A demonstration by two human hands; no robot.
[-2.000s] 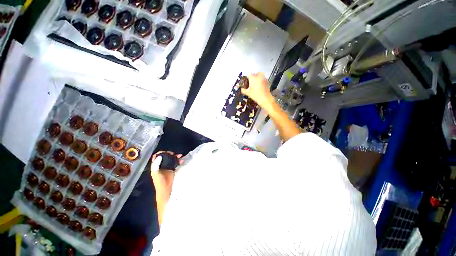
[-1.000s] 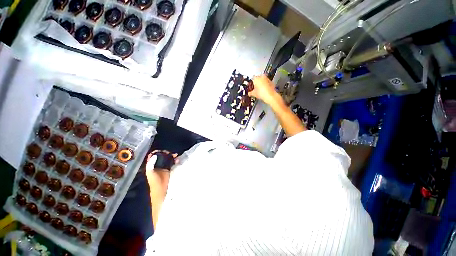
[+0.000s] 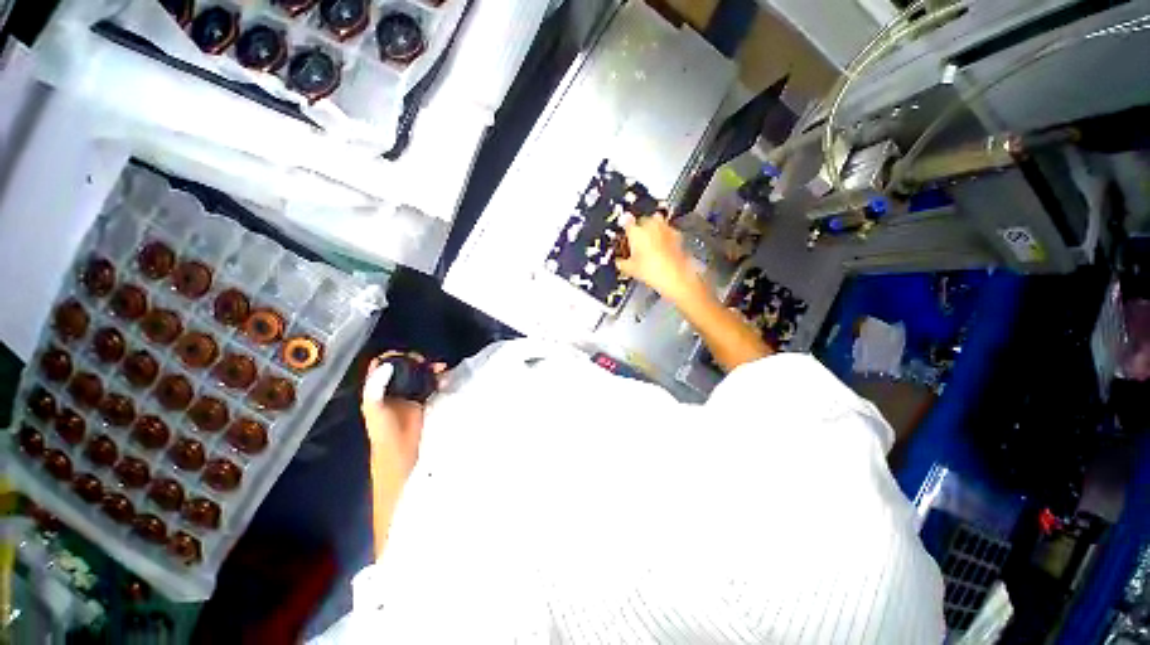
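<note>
My left hand, with a white covering on a fingertip, holds a black round part with a copper-brown rim, below the tray. My right hand reaches over the black fixture plate with light spots on the machine's pale surface. Its fingertips are around a small copper-brown part at the plate. Whether that part is seated or lifted cannot be told. A translucent blister tray on the left holds rows of copper-brown ring parts.
A second tray with black round parts lies at the upper left. Another black fixture plate is right of my right forearm. The machine's metal frame and clear tubes stand at the right.
My right hand has moved down along the fixture plate, towards me. Fewer copper-brown parts show on that plate. My left hand keeps its black part. The camera view has shifted slightly.
</note>
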